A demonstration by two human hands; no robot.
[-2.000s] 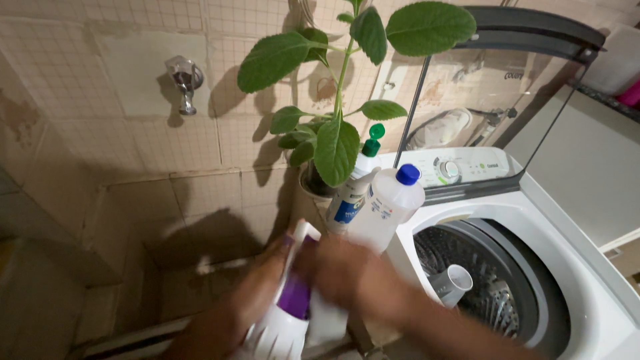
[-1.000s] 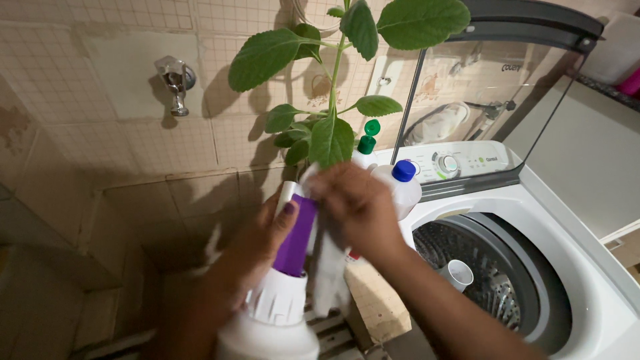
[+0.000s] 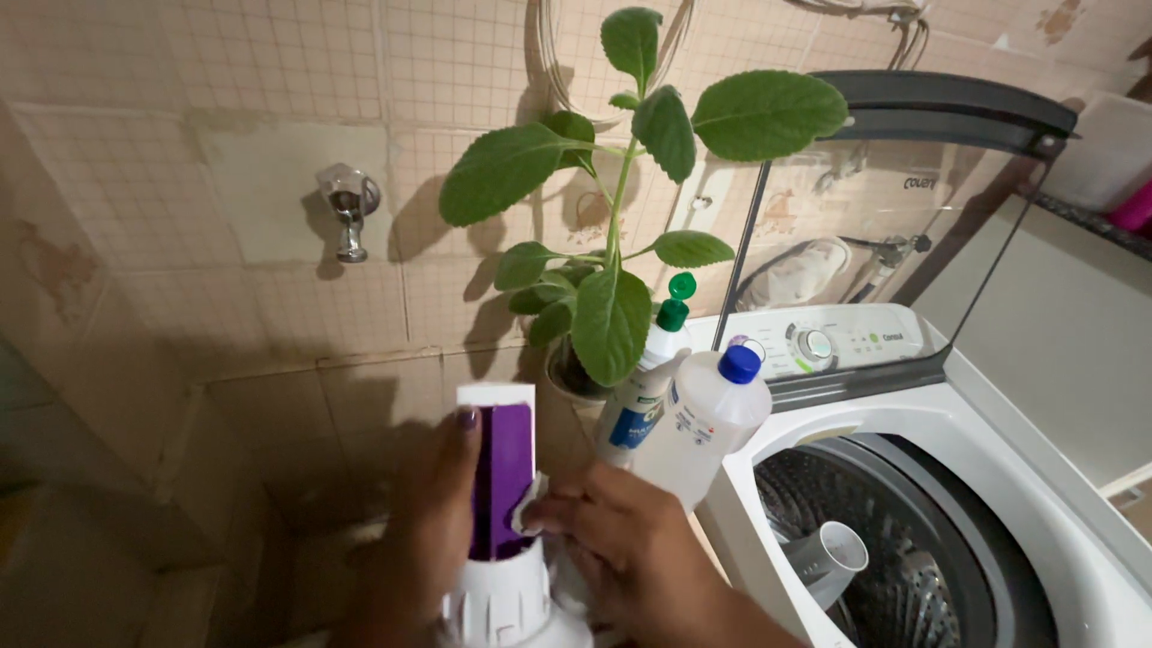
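Observation:
At the lower middle, my left hand (image 3: 432, 513) grips a purple and white plastic part (image 3: 506, 472), its thumb along the purple face. A ribbed white collar (image 3: 499, 598) joins the lower end of this part to a white body cut off by the frame's bottom edge. My right hand (image 3: 621, 540) pinches a small whitish piece of cloth or paper (image 3: 529, 506) against the right edge of the purple face. The kind of device cannot be told. Behind my right hand stand a clear bottle with a blue cap (image 3: 706, 414) and a bottle with an open green cap (image 3: 641, 387).
To the right stands a top-loading washing machine (image 3: 972, 409) with its lid up; a translucent cup (image 3: 832, 558) is inside the drum. A potted green plant (image 3: 615, 315) rises behind the bottles. A metal tap (image 3: 349, 211) sticks out of the tiled wall at the left.
My right hand has moved down from the top of the purple part to its lower right edge. The purple face now turns more toward the camera.

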